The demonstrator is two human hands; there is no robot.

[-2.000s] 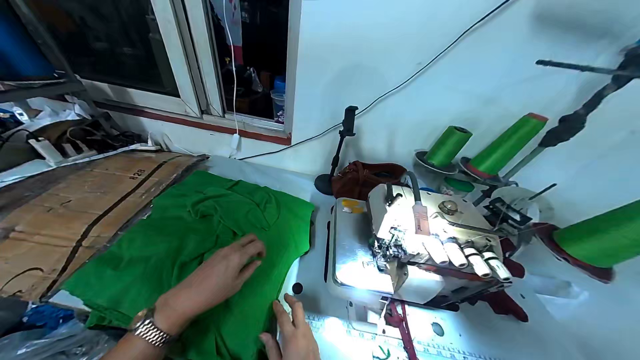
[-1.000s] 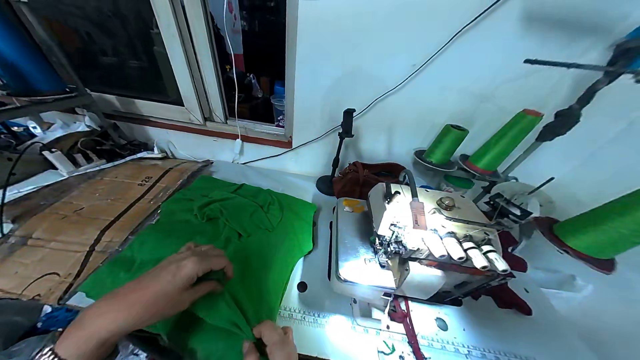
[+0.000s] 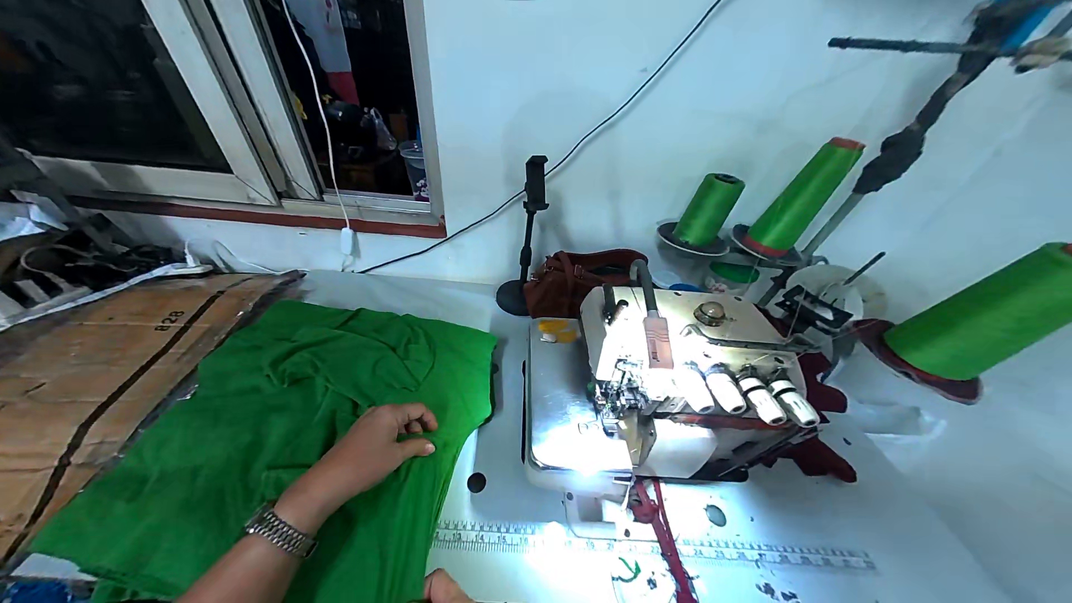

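Observation:
Green knit fabric (image 3: pixel 234 435), partly rumpled at the top, lies spread over the left of the table and part of a cardboard sheet. My left hand (image 3: pixel 389 444), with a metal-band watch on its wrist, rests on the fabric, palm down, fingers loosely bent; whether it pinches any cloth cannot be told. My right hand (image 3: pixel 445 588) shows only in part at the bottom edge, beside the fabric's right edge; its fingers are mostly out of view. To the right stands an overlock sewing machine (image 3: pixel 695 360) with its lamp lit and dark red cloth strips (image 3: pixel 666 544) at its front.
Flattened cardboard (image 3: pixel 100 377) lies at the left. Green thread cones (image 3: pixel 796 201) stand behind the machine, and another cone (image 3: pixel 988 310) juts in at the right. A black phone stand (image 3: pixel 526 243) and a brown bag (image 3: pixel 578 276) are near the wall. A measuring tape (image 3: pixel 502 536) runs along the table.
My left hand has moved up and right over the fabric since one second ago. My right hand has moved down, mostly out of view.

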